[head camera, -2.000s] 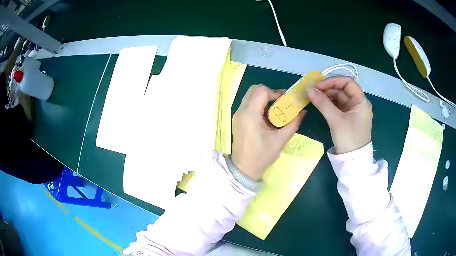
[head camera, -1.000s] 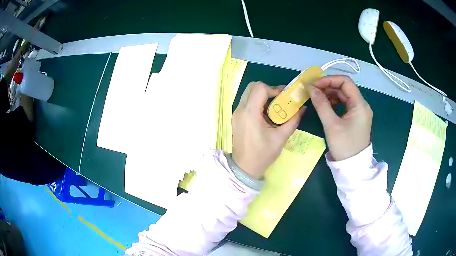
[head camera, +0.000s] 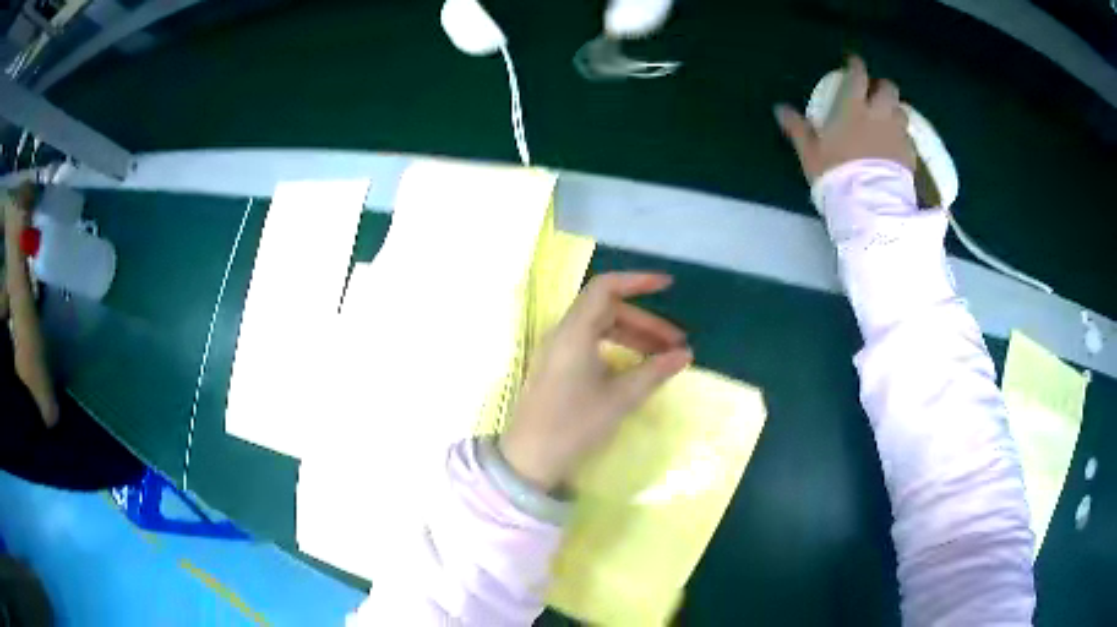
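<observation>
My left hand (head camera: 594, 380) is above the yellow sheet (head camera: 668, 490), empty, with its fingers curled and apart. My right hand (head camera: 857, 129) reaches over the dark green conveyor belt, around a white handheld unit (head camera: 828, 98). Its thumb stands a little off the unit's side, and the hand hides part of the unit. Another white unit (head camera: 933, 153) lies just right of this hand, with its strap trailing right. A blurred white unit (head camera: 637, 15) with a looped strap is at the top edge, and one more white unit (head camera: 472, 25) is left of it.
Large white sheets (head camera: 410, 331) with yellow layers at their right edge lie left of my left hand. A grey rail (head camera: 723, 233) separates bench and belt. A yellow sheet (head camera: 1041, 404) and small white pieces (head camera: 1083, 511) lie far right. A neighbour's arm (head camera: 27, 331) and a white bottle (head camera: 76, 260) are at left.
The yellow-faced unit has left my hands. My right hand has moved up and away over the belt. My left hand has opened and sits slightly lower left. The camera view has shifted.
</observation>
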